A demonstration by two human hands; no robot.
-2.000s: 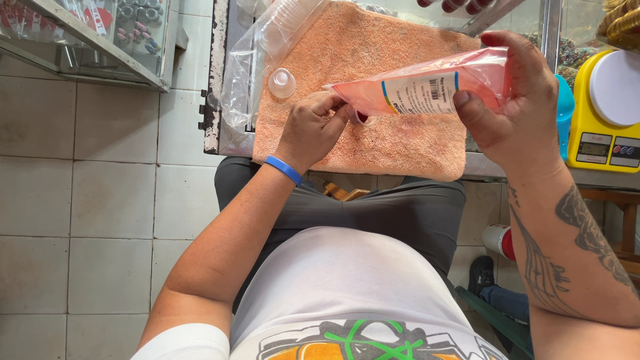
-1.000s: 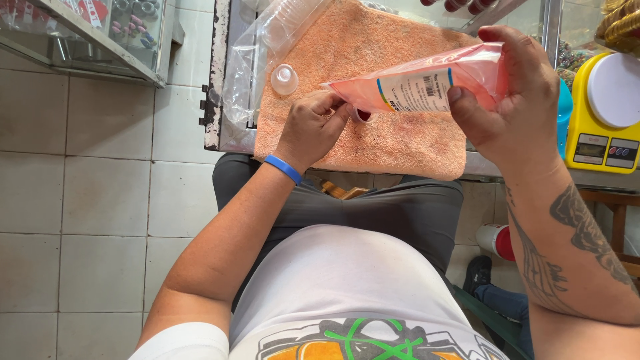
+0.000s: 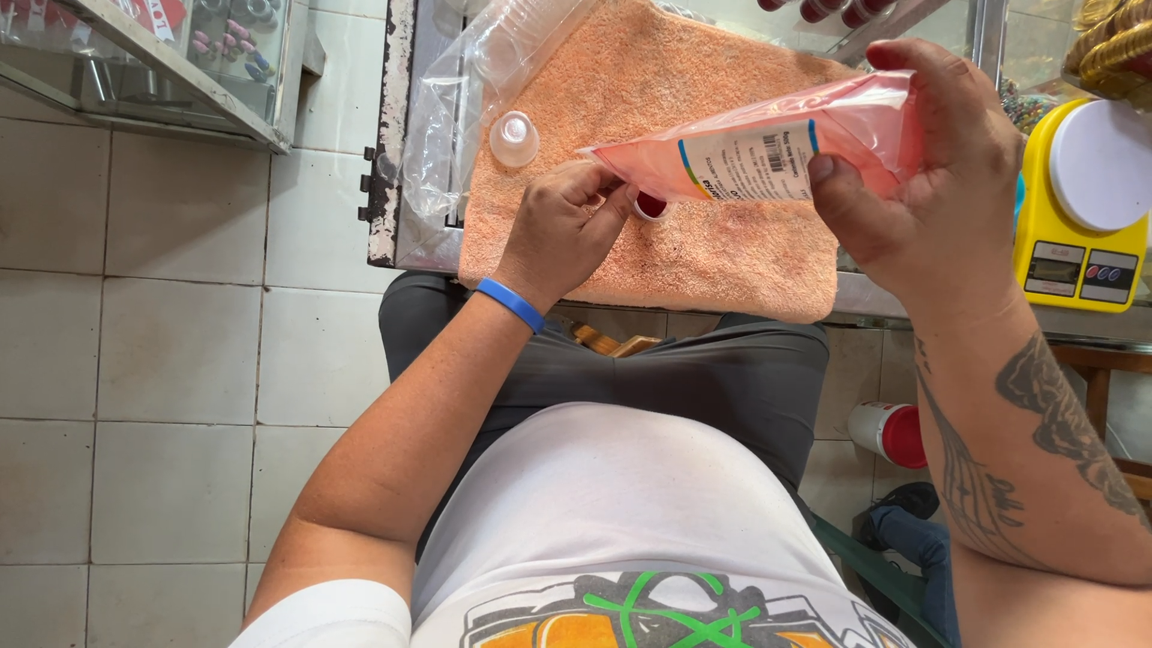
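Observation:
A labelled clear plastic bag of pink-red contents [image 3: 747, 157] lies slantwise above an orange terry towel [image 3: 720, 261], its narrow corner pointing left. My right hand [image 3: 936, 171] grips the wide end of the bag. At the pointed corner, my left hand [image 3: 576, 216] has thumb and fingers pinched together, beside a small cup with dark red contents [image 3: 651, 206]; whether the fingers hold the bag tip or the cup rim is partly hidden. A small translucent plastic cup [image 3: 515, 139] stands on the towel, up and left of my left hand.
Stacked clear cups in a plastic sleeve [image 3: 495, 72] lie at the towel's upper left. A yellow kitchen scale [image 3: 1084, 207] sits at the right. Several dark red cups [image 3: 821, 7] are at the top edge. A glass display case [image 3: 234, 81] stands upper left. Another person's leg [image 3: 918, 558] shows lower right.

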